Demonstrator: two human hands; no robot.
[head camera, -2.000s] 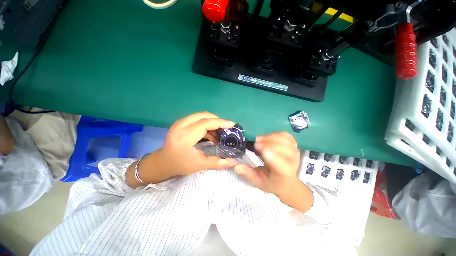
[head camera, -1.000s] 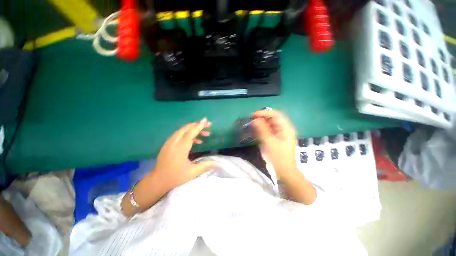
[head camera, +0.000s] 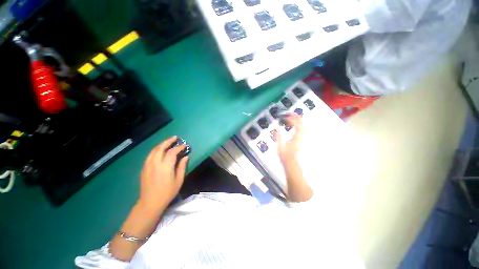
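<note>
My left hand (head camera: 160, 173) is on the green mat with its fingers around a small dark, shiny unit (head camera: 182, 146). My right hand (head camera: 292, 137) is over the white lower tray (head camera: 281, 173) beside my lap. Its blurred fingertips are at the dark units in the tray's rows; a greyish piece shows at them, and I cannot tell whether it is gripped. The black fixture (head camera: 107, 157) with its pale label strip stands left of my left hand.
A red clamp handle (head camera: 47, 86) rises over the fixture. Stacked white trays (head camera: 278, 58) of dark units stand on the bench at the top. A person's pale sleeve (head camera: 407, 47) and a red stool (head camera: 349, 102) are at the upper right. Yellow tape (head camera: 123, 42) lies behind the fixture.
The view has swung right. My left hand, empty a second ago, has come onto a small unit on the mat. My right hand has moved from the bench edge to the lower tray.
</note>
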